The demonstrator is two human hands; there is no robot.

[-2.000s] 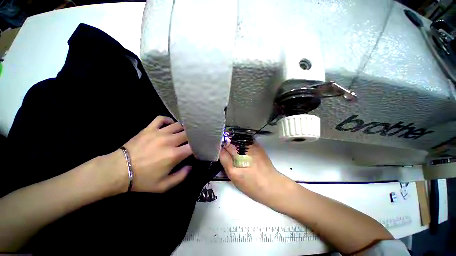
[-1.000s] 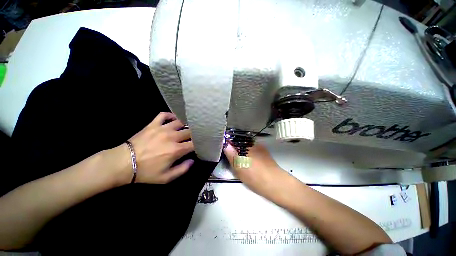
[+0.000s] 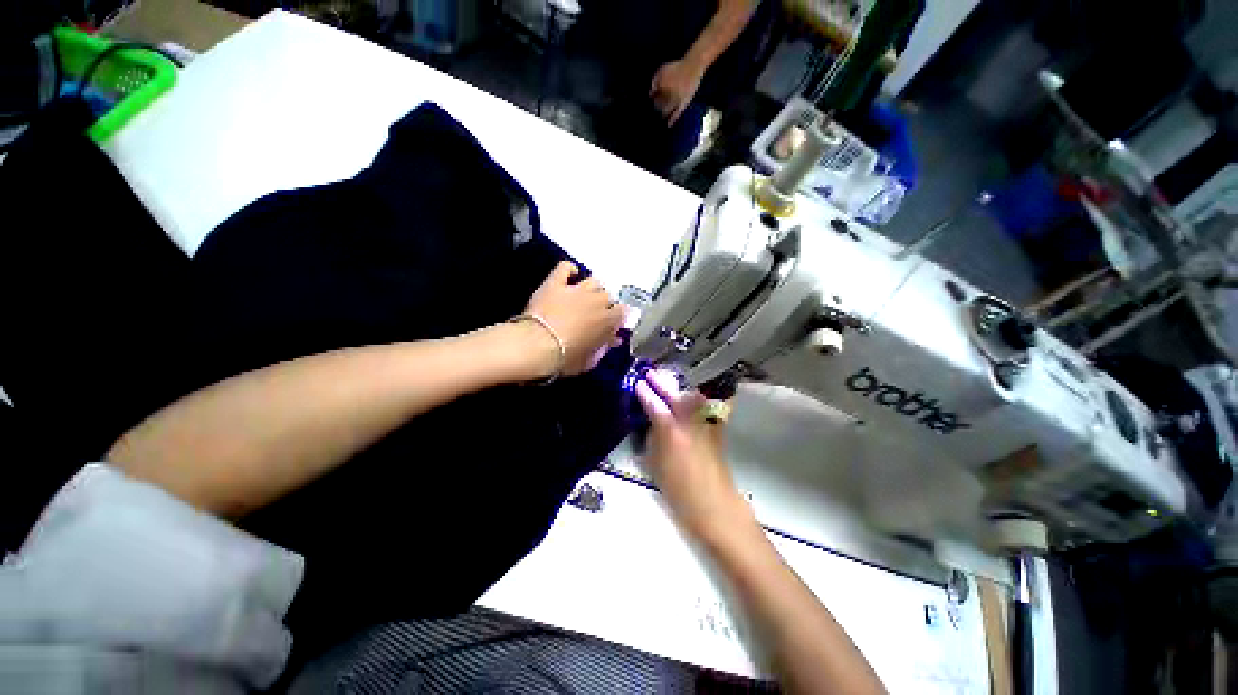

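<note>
A large black garment piece (image 3: 394, 272) covers the left of the white table and hangs toward my lap. My left hand (image 3: 581, 321), with a bracelet at the wrist, lies on the cloth just left of the machine head, fingers bent; whether it grips the cloth is unclear. My right hand (image 3: 683, 424) is at the needle area, thumb and fingertips pinching the cloth edge under blue-violet light. The white sewing machine (image 3: 889, 353) marked "brother" stands over the cloth edge. The needle and presser foot are too blurred to make out.
A green basket (image 3: 133, 90) sits at the far left. Behind the table are another person's hand (image 3: 675, 88) and a white basket (image 3: 820, 147). A printed scale runs along the table front (image 3: 618, 570). My striped lap (image 3: 502, 659) is below.
The view has pulled back and tilted, so the machine looks smaller and the room behind shows. My left hand sits flatter beside the head; my right hand stays at the needle.
</note>
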